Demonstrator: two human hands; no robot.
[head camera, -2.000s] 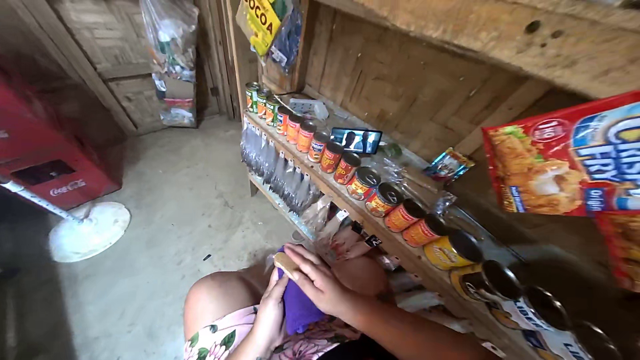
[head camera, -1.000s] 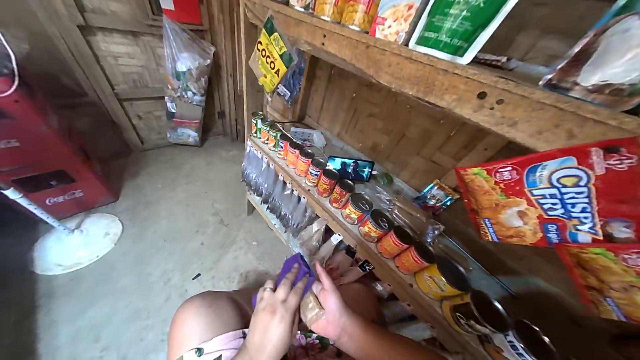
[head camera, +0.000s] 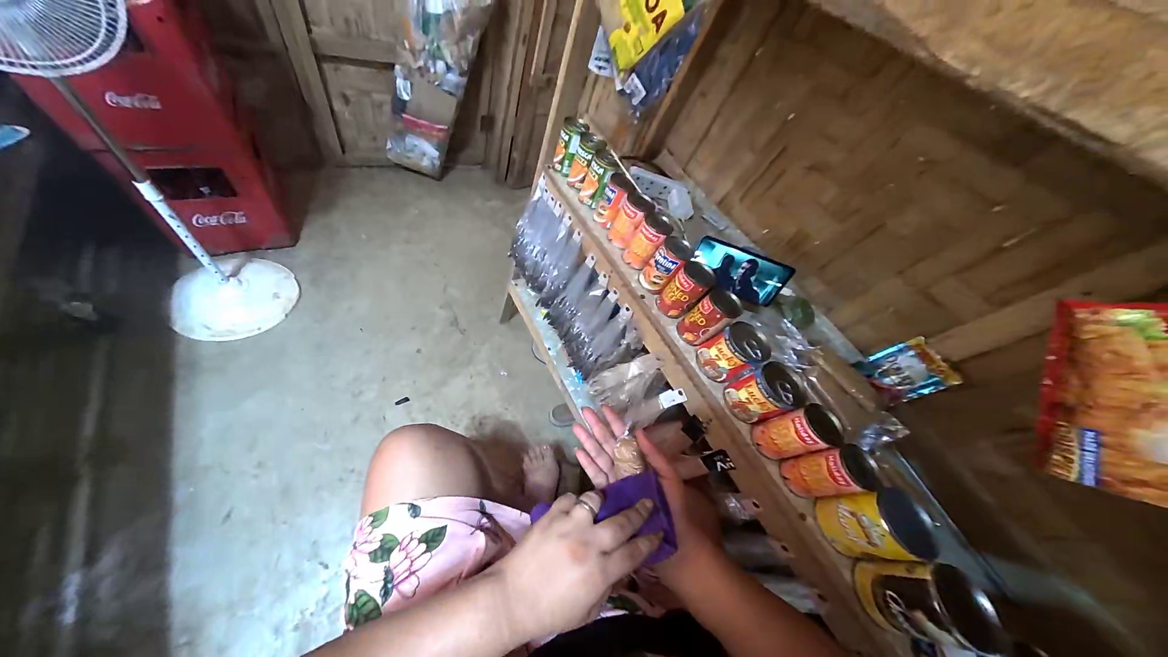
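Observation:
Over my lap, my left hand (head camera: 579, 547) presses a folded purple cloth (head camera: 639, 511) with its fingers; a ring shows on one finger. Beneath the cloth lies my right hand (head camera: 652, 493), palm up, with its fingers spread. A small light-brown item in clear plastic (head camera: 628, 456) rests on the right palm, touching the cloth's upper edge. What the item is cannot be made out. Part of the right palm is hidden by the cloth and by the left hand.
A wooden shelf (head camera: 675, 365) with a row of food cans (head camera: 707, 315) runs along my right. A phone (head camera: 744, 271) with a lit screen leans behind them. Red crates (head camera: 214, 155) and a stand fan's round base (head camera: 235, 299) are at the left. Snack packets (head camera: 1109, 401) hang at the right.
The right hand has turned palm up and its fingers have spread. The cloth and the left hand now lie across that palm. The view has shifted.

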